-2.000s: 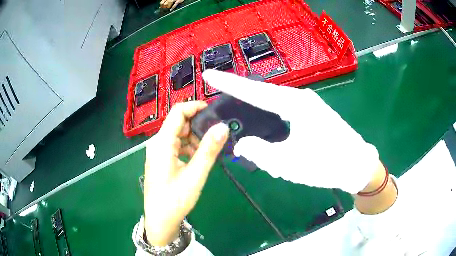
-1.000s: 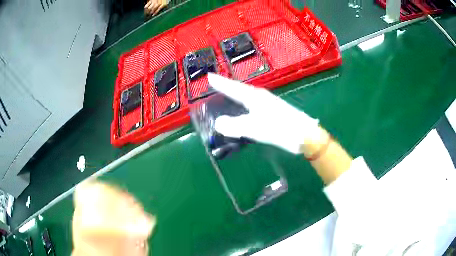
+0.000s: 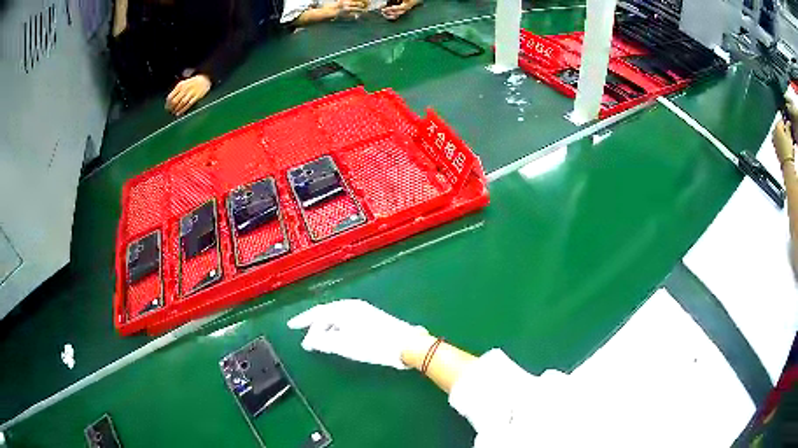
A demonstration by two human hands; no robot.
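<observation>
A phone frame (image 3: 262,385) lies on the green surface at the lower centre-left, its black camera end away from me, its open window and small white label nearer. My right hand (image 3: 360,333), in a white glove, is just right of and beyond the frame, not touching it. Its fingers point left and it holds nothing that I can see. Whether its fingers are apart is hard to tell. My left hand is out of the picture. The red mesh tray (image 3: 306,262) beyond holds several phone frames, such as this one (image 3: 325,197).
The red reject sign (image 3: 449,149) stands at the tray's right end. Another frame (image 3: 103,432) lies at the lower left edge. White posts (image 3: 595,61) and a second red tray (image 3: 560,70) are at the upper right. Other people's hands (image 3: 188,94) show at the far side and right edge.
The phone frame left my hands and now lies on the green surface. My gloved right hand is off it. My left hand has gone out of view. The view has shifted, showing more workers.
</observation>
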